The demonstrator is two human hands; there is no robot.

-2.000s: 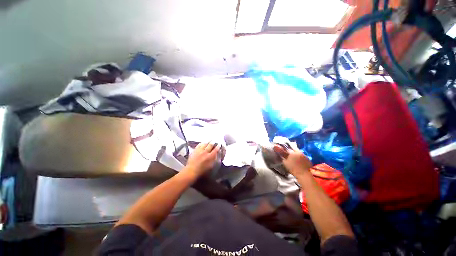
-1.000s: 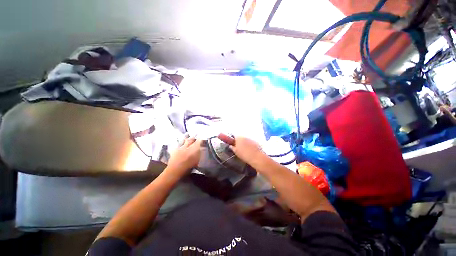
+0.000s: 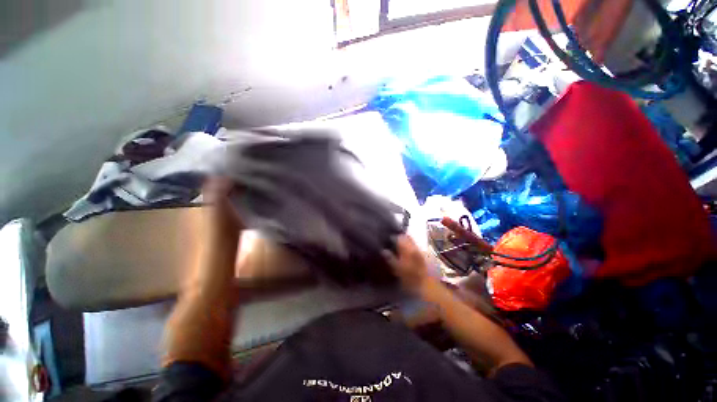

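The garment (image 3: 314, 196), grey with dark brown parts, is raised over the padded ironing board (image 3: 126, 255) and blurred. My left hand (image 3: 220, 192) is at its left edge, blurred, with the fingers hidden by cloth and blur. My right hand (image 3: 407, 263) holds its lower right edge. The steam iron (image 3: 452, 243), silver with a reddish-brown handle, stands on a whitish pad to the right of my right hand, out of both hands.
A grey and brown garment pile (image 3: 157, 173) lies behind the board at left. Blue plastic bags (image 3: 448, 133), an orange-red bag (image 3: 525, 271) and a large red panel (image 3: 629, 180) are at right. A dark blue-green hose (image 3: 494, 71) hangs at upper right.
The iron was in my right hand over the garment and now stands at right, released. Both hands have lifted the garment off the board, and my left hand has moved left and up.
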